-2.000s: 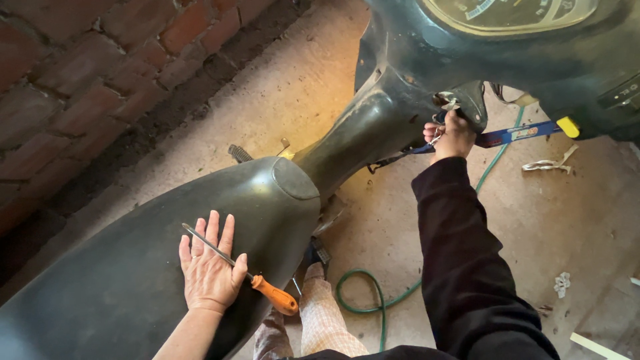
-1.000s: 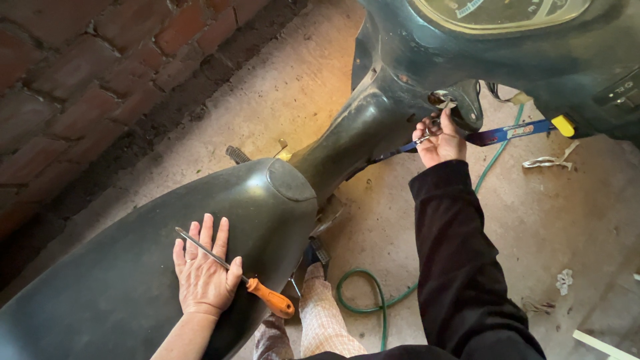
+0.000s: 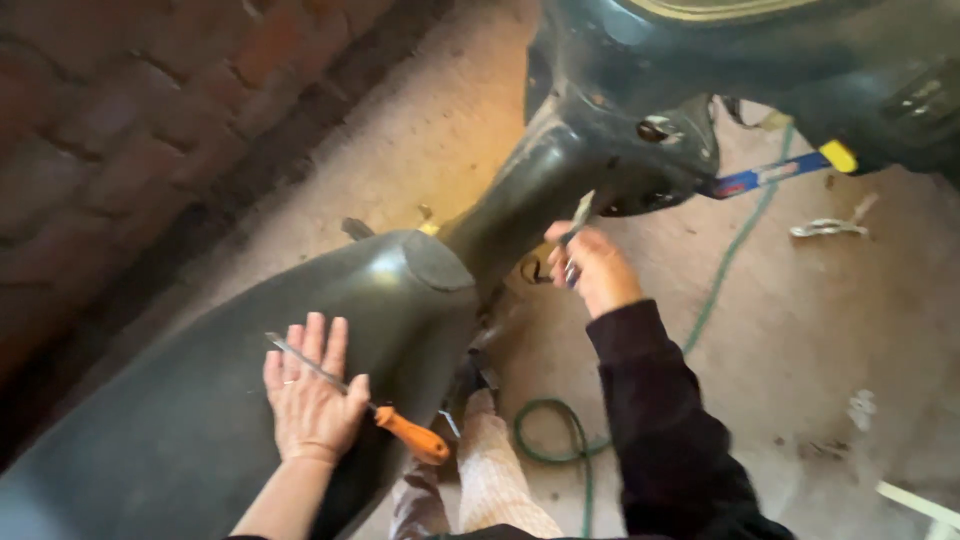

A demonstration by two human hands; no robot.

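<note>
My left hand (image 3: 311, 405) rests on the dark seat (image 3: 187, 382) of a scooter, fingers spread. A screwdriver with an orange handle (image 3: 412, 435) lies across the back of this hand, its shaft running between thumb and fingers. In my right hand (image 3: 596, 262) is a small metal key-like object (image 3: 583, 208), blurred, pointing up beside the scooter's dark body panel (image 3: 551, 161). That hand is off the panel, below and left of an ignition-like opening (image 3: 656, 129).
A blue strap with a yellow end (image 3: 780, 171) sticks out from the front column. A green hose (image 3: 559, 405) loops on the concrete floor (image 3: 750, 360). A brick wall (image 3: 150, 97) runs along the left. White scraps (image 3: 829, 227) lie at the right.
My right hand has come away from the opening in the panel, moving down and left with the metal object. My left hand remains on the seat under the screwdriver.
</note>
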